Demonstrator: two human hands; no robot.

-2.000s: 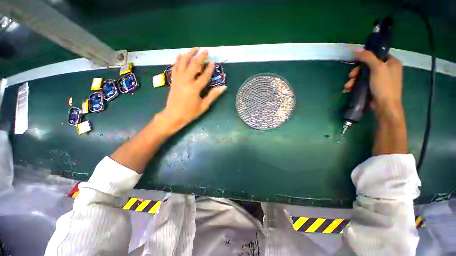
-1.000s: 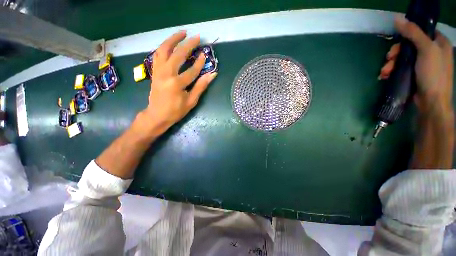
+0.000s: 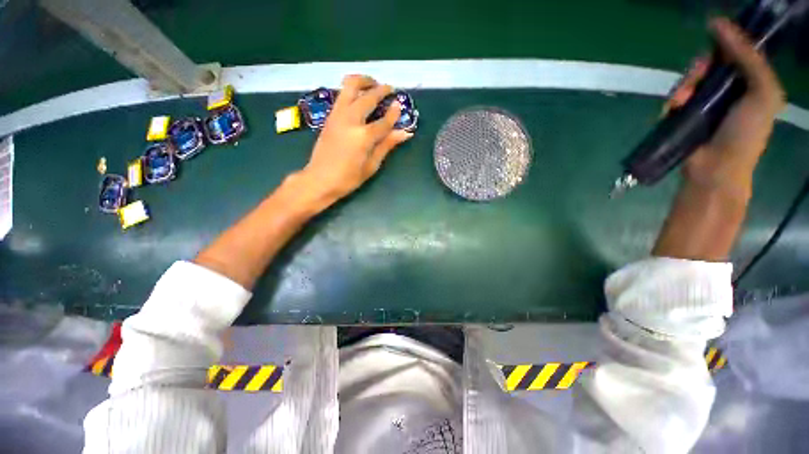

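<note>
My left hand (image 3: 359, 137) rests over a smartwatch housing (image 3: 404, 111) near the pale rail, with its fingers on or around the housing's left side. Another housing (image 3: 316, 108) with a blue board lies just left of my fingers, beside a yellow-and-white battery (image 3: 286, 119). My right hand (image 3: 727, 115) is closed around the black electric screwdriver (image 3: 687, 129), held at the right with its metal bit pointing down and left. The round screw plate (image 3: 483, 153) lies between my hands, with glittering screws mostly on its right side.
Several waiting units (image 3: 186, 137) with yellow batteries lie at the left. A pale metal rail (image 3: 479, 73) runs along the back, with a grey metal post (image 3: 133, 44) at upper left. A black cord (image 3: 776, 232) hangs at the right. Striped tape (image 3: 545, 376) marks the floor.
The camera view has shifted. My right hand has tilted the screwdriver so that it lies more slanted, its bit further left. My left hand stays at the housings.
</note>
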